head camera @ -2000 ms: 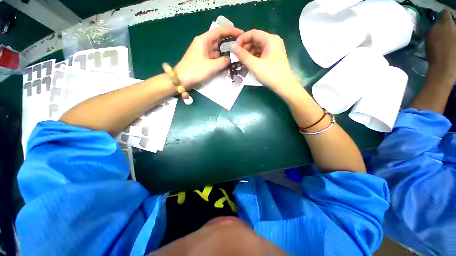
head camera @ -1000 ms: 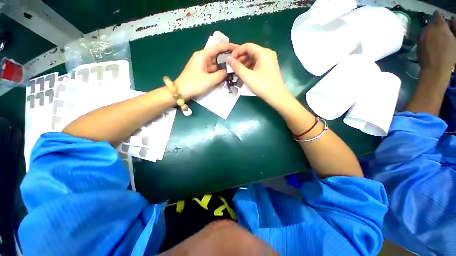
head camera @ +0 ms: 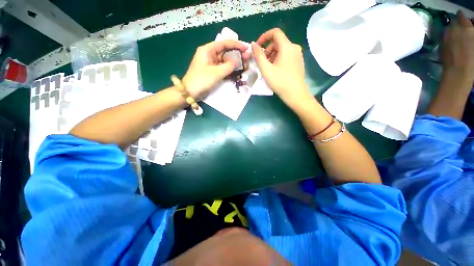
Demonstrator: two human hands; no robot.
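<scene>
My left hand [head camera: 210,67] holds a small dark electronic part [head camera: 232,58] with a grey face between thumb and fingers. A thin dark tail [head camera: 238,82] hangs below it. My right hand [head camera: 281,66] is just right of it, with thumb and index finger close together at a small white piece [head camera: 249,51]; the grip is too small to make out fully. A white sheet [head camera: 229,103] with a few grey pieces lies on the dark green bench under my hands.
Stacked sticker sheets [head camera: 48,124] lie under and beside my left forearm, a clear plastic bag [head camera: 104,50] behind them. Curled white backing papers [head camera: 349,96] lie right of my hands. A neighbour's arm [head camera: 451,78] is at far right. A red-and-clear container [head camera: 14,71] stands at far left.
My right thumb and fingers have moved right, off the dark part, and the fingers are raised more. My left hand still holds the part.
</scene>
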